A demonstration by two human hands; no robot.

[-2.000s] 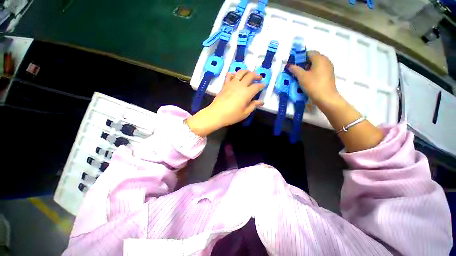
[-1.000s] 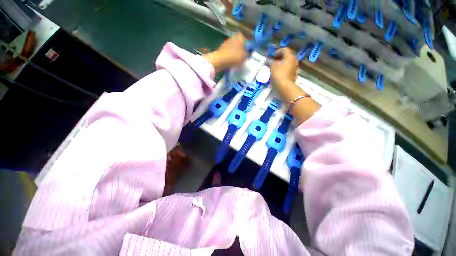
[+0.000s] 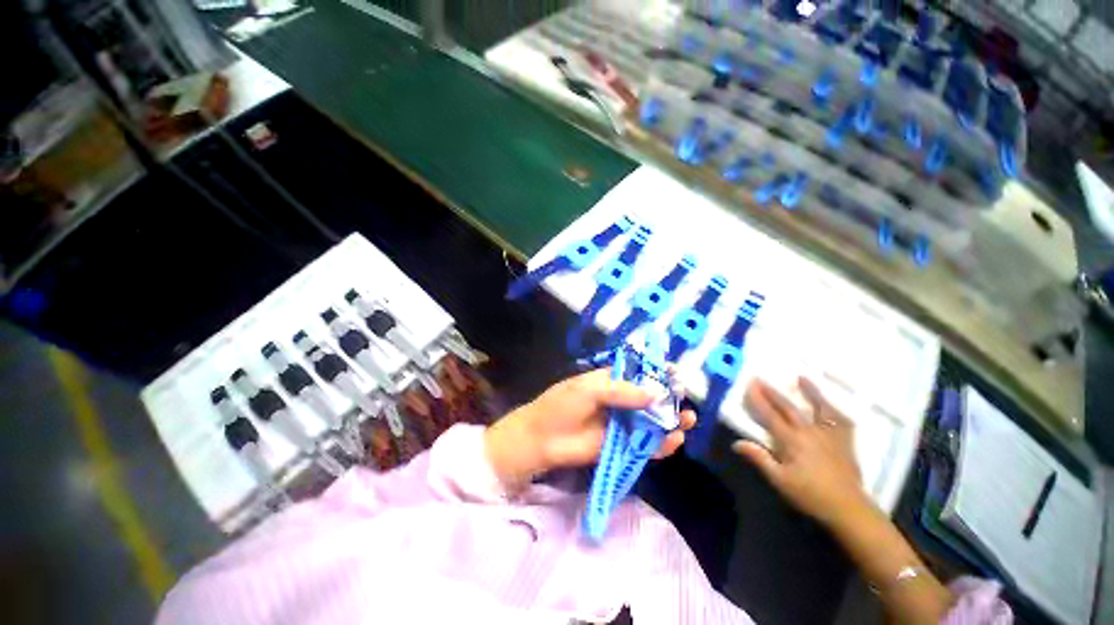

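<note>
My left hand is closed on a small bundle of blue watches, held over my lap with the straps hanging down. My right hand has its fingers spread over the near edge of the white watch tray and holds nothing that I can see. Several blue watches lie in a row in the left part of this tray, cases face down, such as this one. Their dark blue straps reach over the near edge. The bundle partly covers the tray's near edge.
A side tray of grey-strapped watches is at the left. Stacked clear trays with blue straps stand behind. A notebook with a pen is at the right. The green bench top runs to the upper left.
Both hands have come back from the tray's far side. My left hand now holds a blue bundle over my lap. My right hand has moved to the tray's near right edge. The view has shifted.
</note>
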